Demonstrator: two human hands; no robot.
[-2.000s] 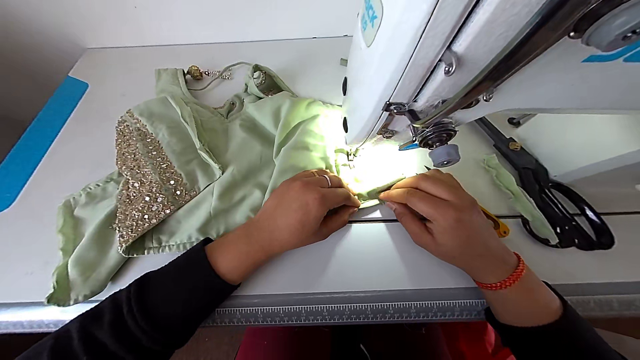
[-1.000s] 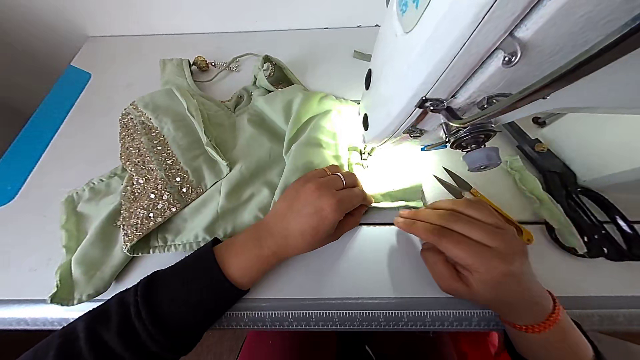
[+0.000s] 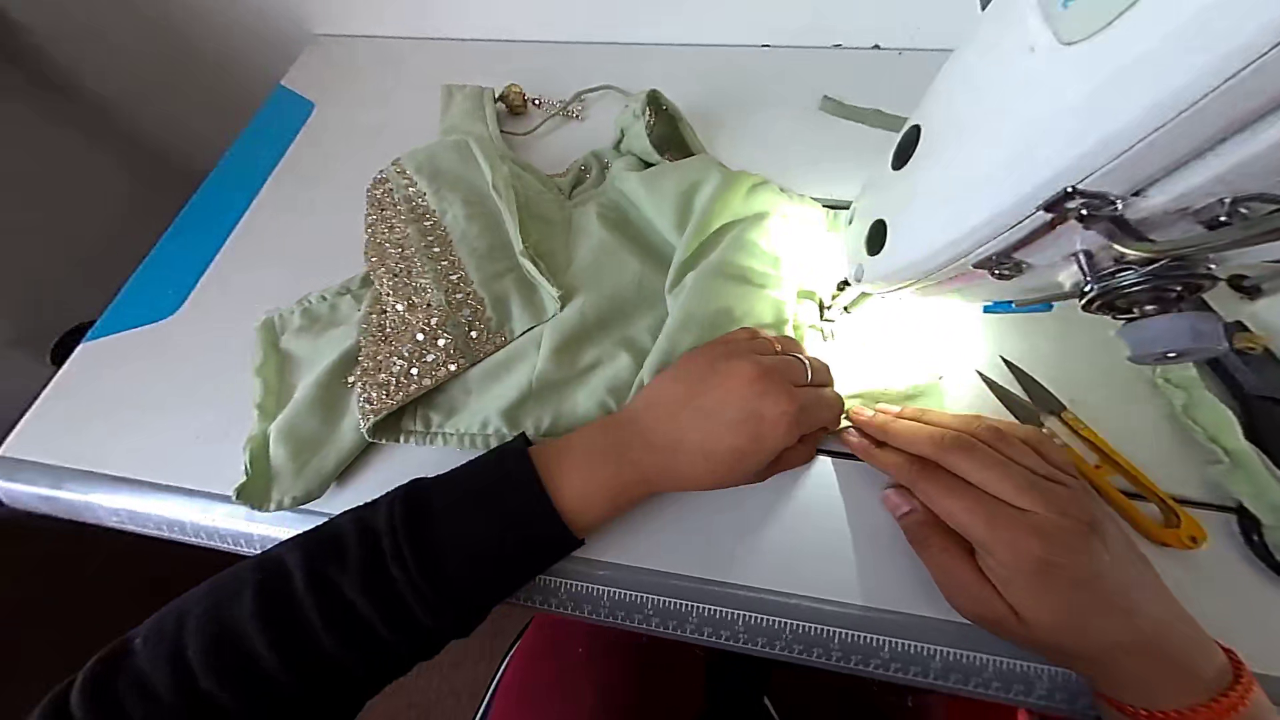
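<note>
A pale green garment point(image 3: 600, 290) with a sequined panel point(image 3: 415, 300) lies on the white sewing table, its right part under the needle area of a sewing machine point(image 3: 1080, 120). My left hand point(image 3: 735, 415), with rings on it, has curled fingers pinching the cloth edge just in front of the lit presser foot point(image 3: 828, 308). My right hand point(image 3: 1000, 510) lies flat with fingers extended, the fingertips on the same edge and nearly touching the left fingers. The brightly lit cloth beside the foot is washed out by glare.
Yellow thread snips point(image 3: 1130, 480) lie right of my right hand. Black-handled scissors point(image 3: 1255, 400) and a green fabric strip point(image 3: 1215, 440) are at the far right. A fabric scrap point(image 3: 862, 113) lies behind the machine head. A ruler scale point(image 3: 800, 635) runs along the front edge.
My right hand has gone from pinching the cloth to lying flat with extended fingers. The yellow snips, mostly hidden two seconds ago, now show fully. The view has shifted.
</note>
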